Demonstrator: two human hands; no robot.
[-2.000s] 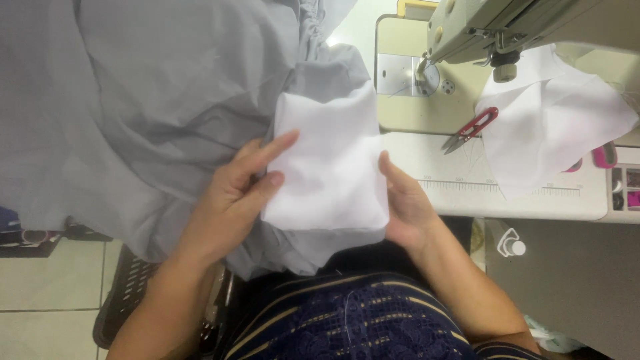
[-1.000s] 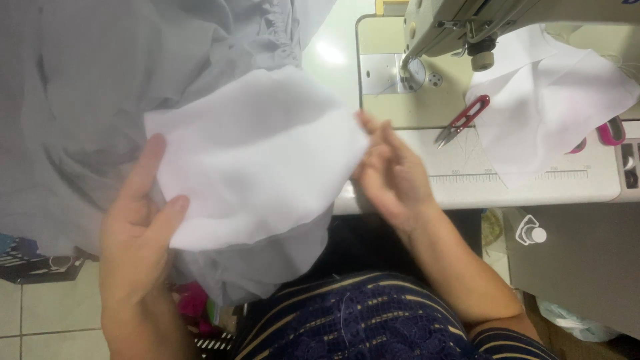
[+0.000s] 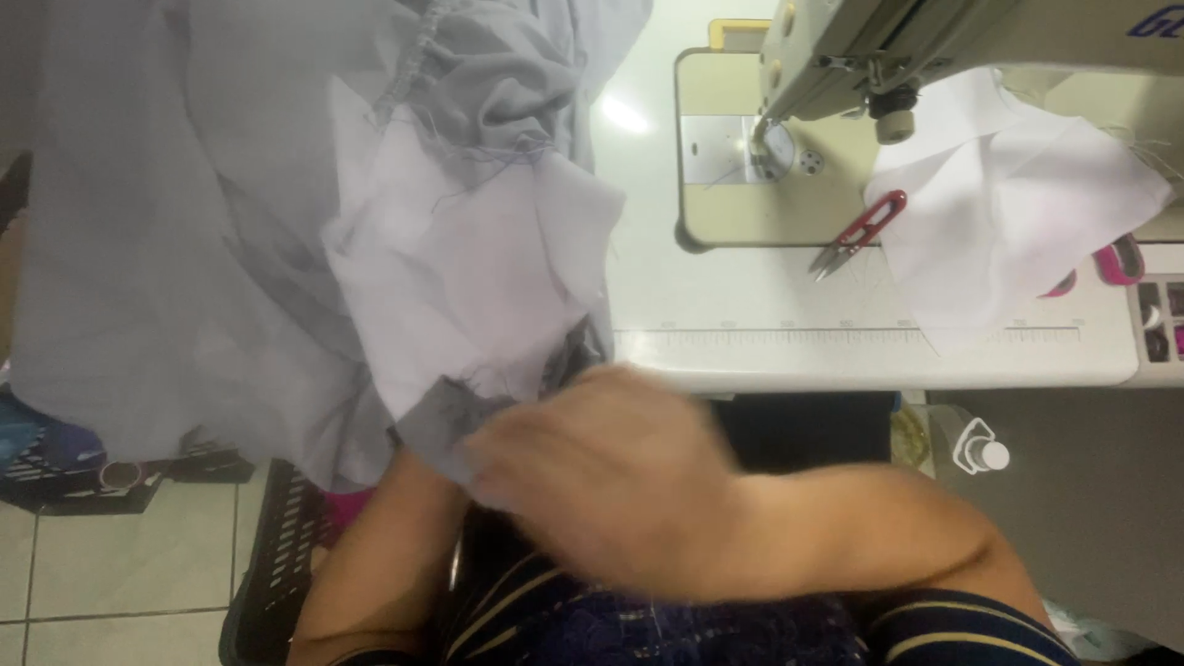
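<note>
Grey fabric [image 3: 268, 231] with a gathered edge hangs over the left end of the sewing machine table. A white fabric piece [image 3: 462, 250] with frayed edges and loose threads lies against it, above my hands. My right hand [image 3: 610, 481], blurred, is closed on a grey edge of the fabric just below the white piece. My left hand is hidden under the cloth; only its forearm shows. Red-handled thread snips [image 3: 860, 236] rest on the table beside a second white fabric piece [image 3: 990, 203].
The sewing machine head [image 3: 851, 55] stands over its bed at upper right. A ruler scale [image 3: 860, 335] runs along the table's front edge. A black plastic basket [image 3: 277, 555] is on the tiled floor at lower left. Pink-handled scissors [image 3: 1119, 259] lie partly under the white cloth.
The white piece, held flat between both hands before, is now crumpled, with frayed edges showing. My left hand has gone under the fabric, and my right hand has come across to the grey edge.
</note>
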